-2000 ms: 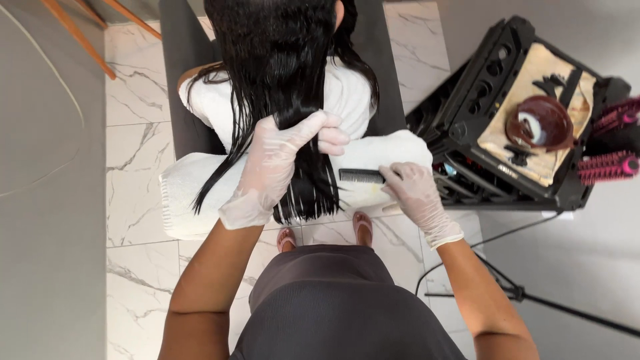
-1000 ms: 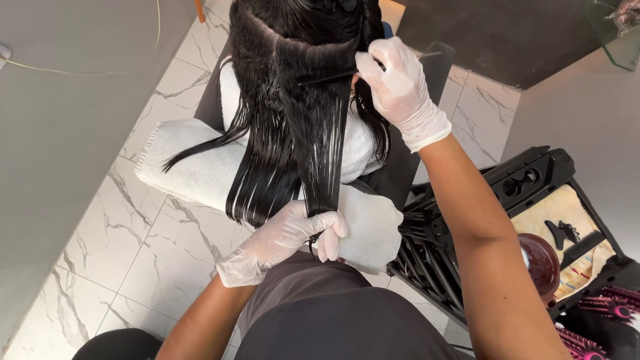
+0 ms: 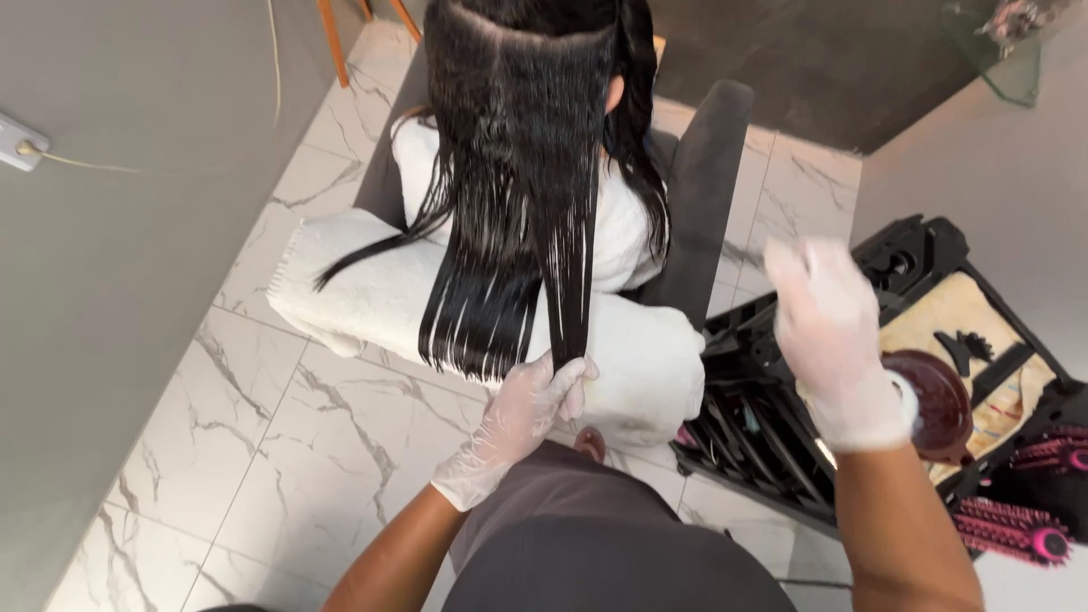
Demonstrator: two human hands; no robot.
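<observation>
My left hand (image 3: 544, 395), in a translucent white glove, grips the lower end of a straight, wet section of a seated person's long dark hair (image 3: 565, 170). The rest of the hair hangs over a white towel (image 3: 382, 280) laid across the chair back. My right hand (image 3: 820, 314), gloved too and blurred, is raised to the right of the chair, by the black trolley. Whether it holds the comb cannot be made out. Behind its wrist stands a dark red bowl (image 3: 935, 404) with something white in it.
On the trolley (image 3: 901, 246) lie a black hair clip (image 3: 965, 348) and a stained cloth (image 3: 1007, 408). Pink round brushes (image 3: 1011, 531) stick out at its near side. A wall socket (image 3: 21, 144) with a cord is at left, and a grey armrest (image 3: 701, 187) rises beside the person.
My right hand has moved away from the hair, to the right beside the trolley. My left hand still grips the hair ends, as one second ago.
</observation>
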